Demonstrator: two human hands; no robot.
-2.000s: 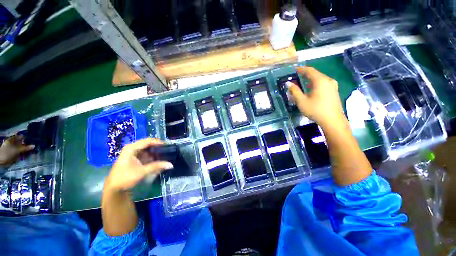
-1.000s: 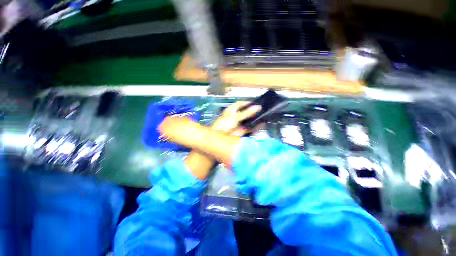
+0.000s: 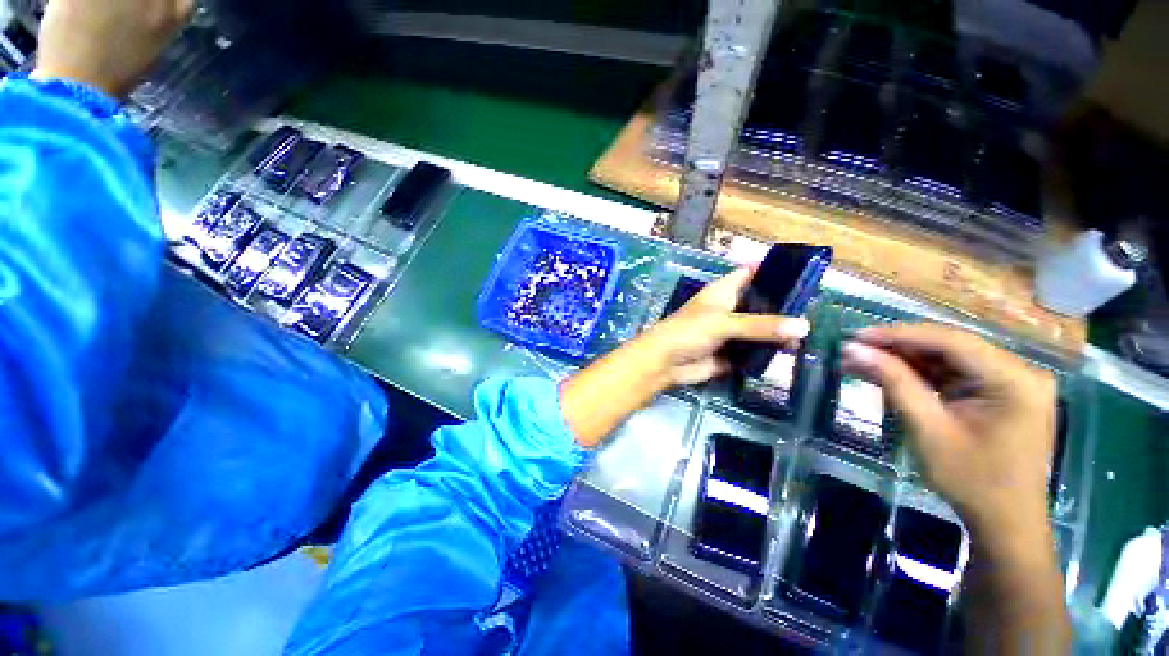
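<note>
My left hand (image 3: 705,336) holds a black phone unit (image 3: 785,285) upright over the back row of the clear tray (image 3: 615,523). My right hand (image 3: 968,410) is just right of that unit, thumb and forefinger close together; whether a small part is between them cannot be told. More phone units lie in the tray pockets, such as a dark one in the front row (image 3: 735,523); some in the back row are partly hidden by my hands. A blue bin (image 3: 497,308) of tiny dark and pale parts stands left of the tray.
Another person's blue sleeve (image 3: 64,320) and hand reach in at the left, beside a second tray of phone units (image 3: 331,301). A grey metal post (image 3: 721,115) stands behind my tray, by a wooden board (image 3: 628,160). A white bottle (image 3: 1083,276) lies tilted at the back right.
The view has turned left. My right arm, crossed over my left near the blue bin a second ago, is back on the right. My left hand still holds a phone unit.
</note>
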